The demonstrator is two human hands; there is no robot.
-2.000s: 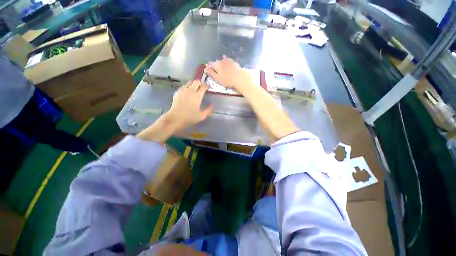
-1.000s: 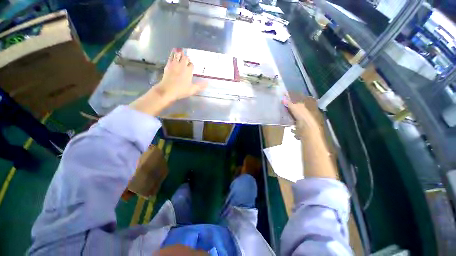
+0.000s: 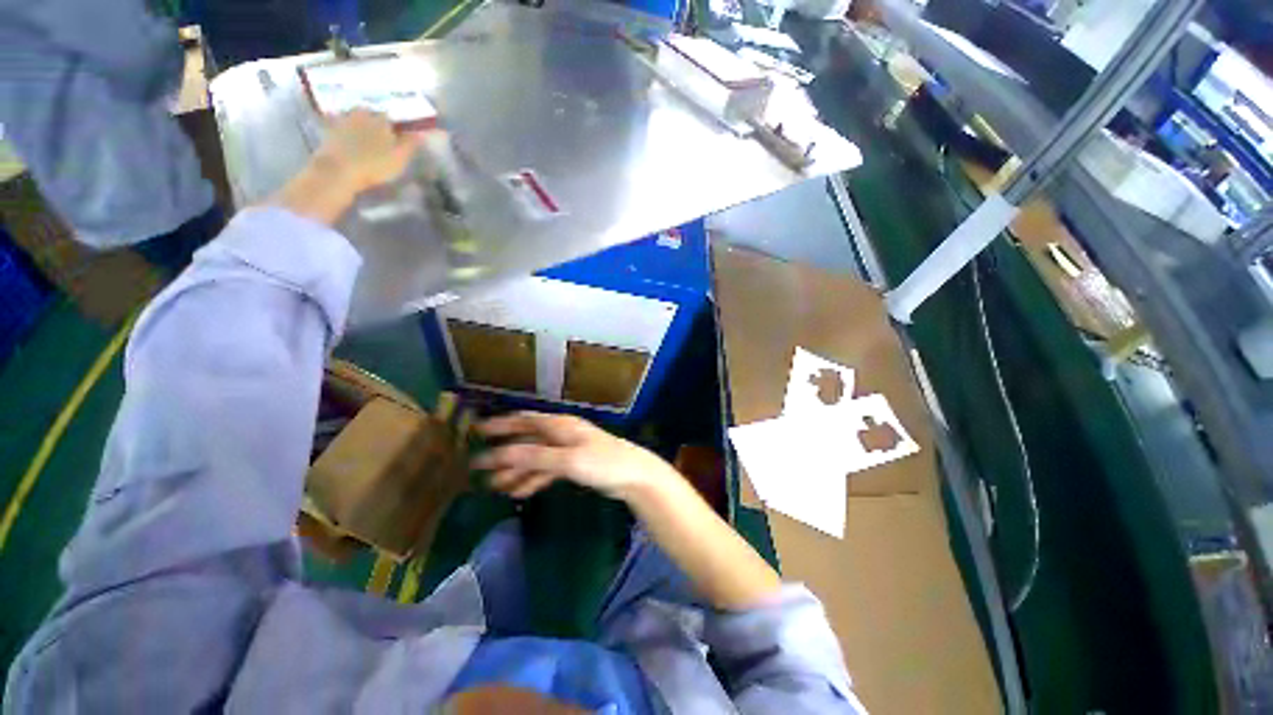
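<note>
The silver machine table point(image 3: 559, 133) lies ahead, its near edge slanting. A red-edged fixture point(image 3: 420, 123) with a white card on it point(image 3: 370, 87) is at the table's left. My left hand point(image 3: 366, 151) is at the fixture's near edge; its fingertips are blurred and I cannot tell if they grip. My right hand point(image 3: 552, 454) is in the air below the table, near the open carton point(image 3: 384, 468), fingers apart and holding nothing visible. Another fixture block with a white top point(image 3: 715, 70) is at the table's right.
White cards with cut-outs point(image 3: 877, 433) and a plain white card point(image 3: 796, 475) lie on the brown cardboard sheet point(image 3: 880, 601) at right. A blue and white machine body point(image 3: 559, 321) is under the table. A person point(image 3: 105, 126) stands at the upper left. A metal post point(image 3: 1089, 126) rises at right.
The silver table has turned, carrying the red-edged fixture and my left hand leftwards. My right hand has left the table's right edge and moved left and down. The cards at right are uncovered.
</note>
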